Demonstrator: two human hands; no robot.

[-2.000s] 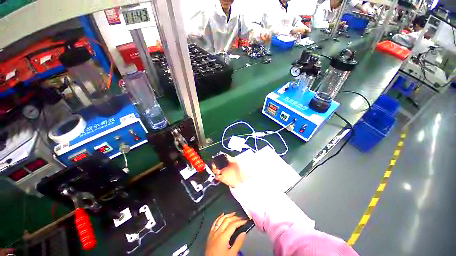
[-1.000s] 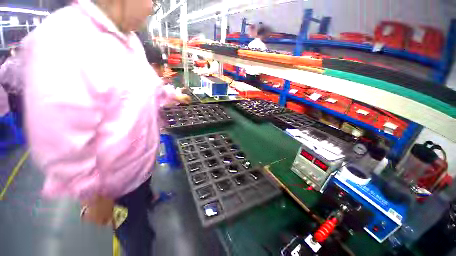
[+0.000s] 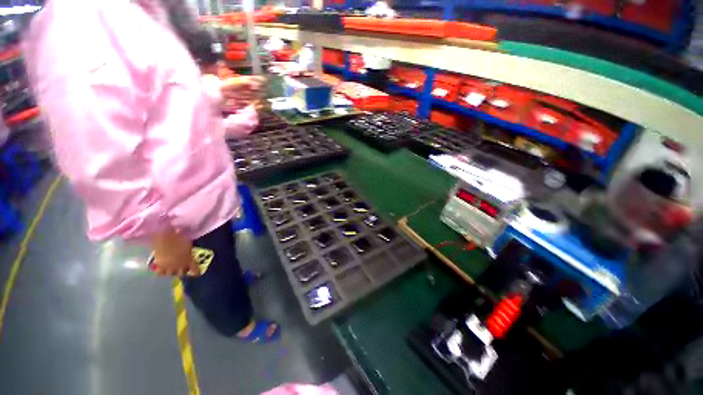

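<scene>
Neither of my hands is in view; only a bit of pink sleeve [image 3: 301, 389] shows at the bottom edge. A dark foam tray [image 3: 314, 310] lies on the green bench before me, with one watch body in most pockets and a few empty pockets near its front right. The watch body in the nearest corner pocket [image 3: 320, 296] shows a bright white face. Right of the tray stands a toggle clamp with a ribbed red handle [image 3: 505, 315], beside a white-outlined nest [image 3: 468, 344]. This area is blurred.
A person in a pink smock [image 3: 139, 131] stands left of the bench, holding a yellow-patterned object [image 3: 203, 260]. A power supply with red readouts [image 3: 476, 208] and a blue controller box [image 3: 566, 254] stand behind the clamp. More trays [image 3: 289, 150] lie further along the bench.
From two seconds ago, the view has swung left from the fixtures to the tray, and both my hands have left the picture. Since one second ago it has tilted down slightly; pink sleeve appears below.
</scene>
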